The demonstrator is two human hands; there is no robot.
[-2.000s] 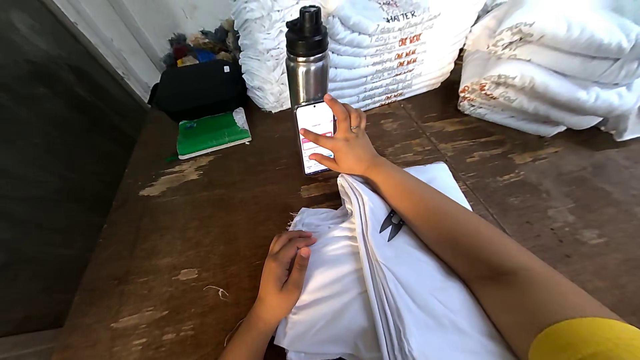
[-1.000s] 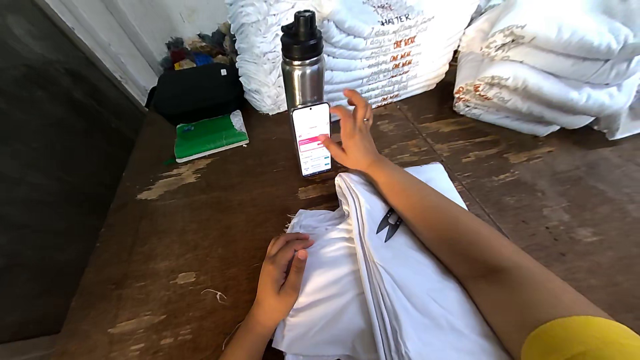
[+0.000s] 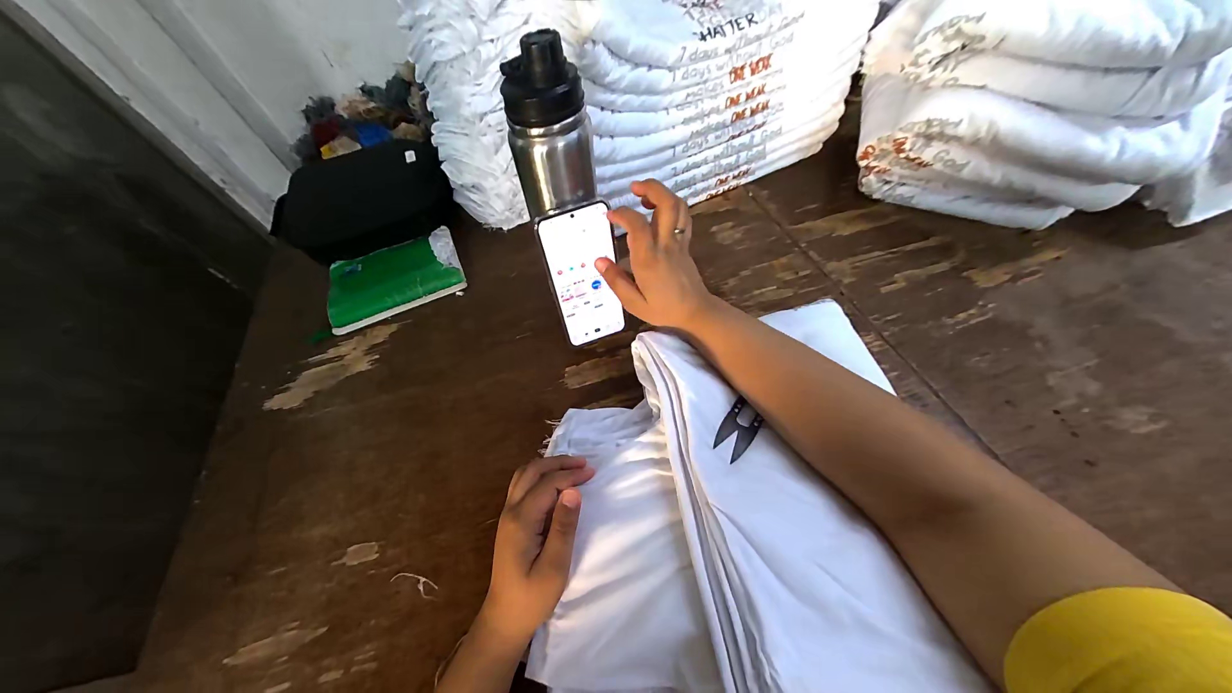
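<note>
A lit smartphone [image 3: 579, 279] leans upright against a steel water bottle [image 3: 553, 144] with a black lid. My right hand [image 3: 659, 255] is at the phone's right edge, thumb by the screen, fingers apart and holding nothing. Folded white cloth [image 3: 635, 539] lies in front of me, under my right forearm. My left hand [image 3: 544, 529] rests along the cloth's left edge, fingers loosely bent; no grip on the cloth is plain. Black thread snips [image 3: 739, 431] lie on the cloth, partly hidden by the forearm.
Printed white folded garments stand in a tall stack [image 3: 674, 96] behind the bottle, with another stack [image 3: 1039, 115] at the back right. A green notebook [image 3: 395, 281] and a black case [image 3: 366, 197] are at the back left. A loose thread [image 3: 414, 581] lies on the worn wooden table [image 3: 385, 462].
My right hand's fingers were spread over the phone two seconds ago; they are now at its right side. The phone's screen shows different content. My left hand has stayed at the cloth.
</note>
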